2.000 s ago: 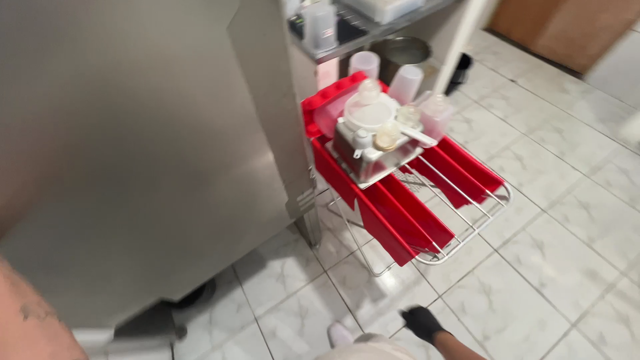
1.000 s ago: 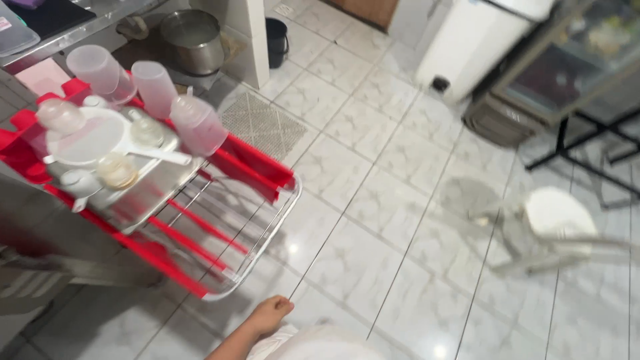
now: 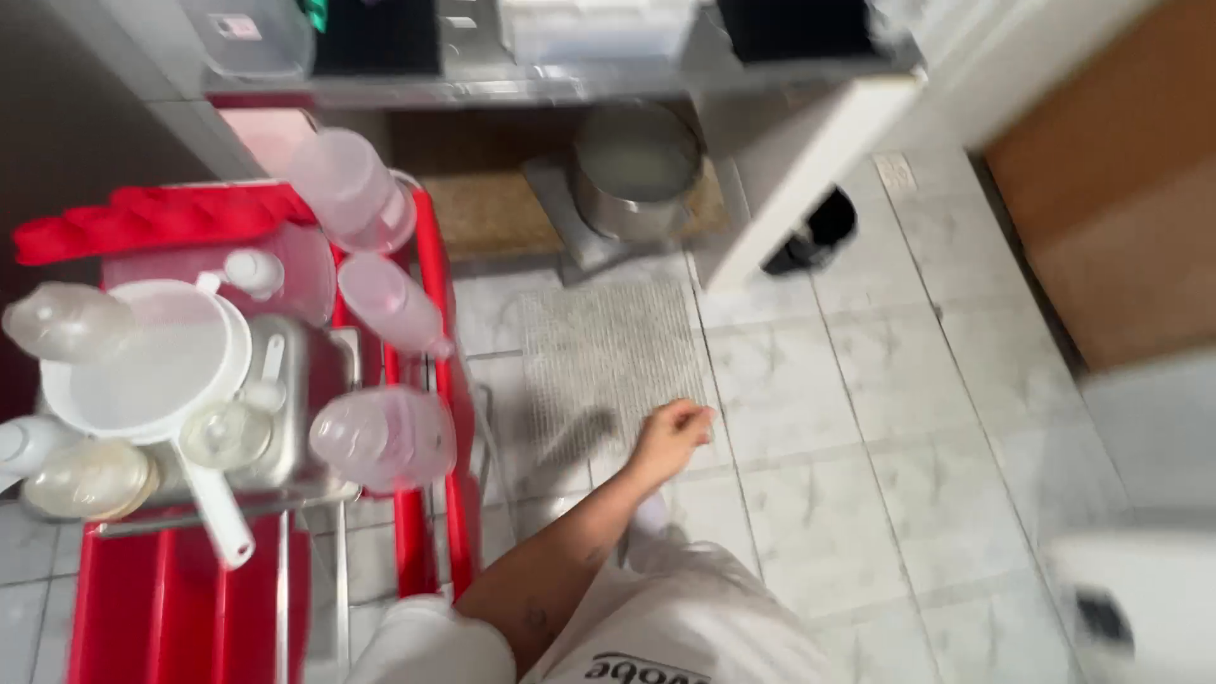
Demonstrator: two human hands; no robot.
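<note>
My left hand (image 3: 673,439) is bare, its fingers curled together with nothing seen in them, above a ribbed floor mat (image 3: 608,361). To its left stands a wire rack with red plastic trays (image 3: 461,456). On the rack, a white plastic strainer (image 3: 142,361) lies over a metal container (image 3: 299,408). Clear squeeze bottles (image 3: 385,437) and translucent plastic containers (image 3: 347,190) stand around it, along with a red scalloped plastic piece (image 3: 161,223). My right hand is not in view. The picture is blurred.
A metal counter (image 3: 399,92) runs along the top, holding plastic containers. Beneath it a metal pot (image 3: 635,176) sits on a low surface. Right of that are a white partition end (image 3: 817,180), a black object (image 3: 826,228) on the floor, and a brown door (image 3: 1121,190). A white object (image 3: 1140,608) is at lower right.
The view has swung far, from the steel panel past the rack and across the floor, then back toward the counter. A black-gloved hand, in view two seconds ago, is out of view.
</note>
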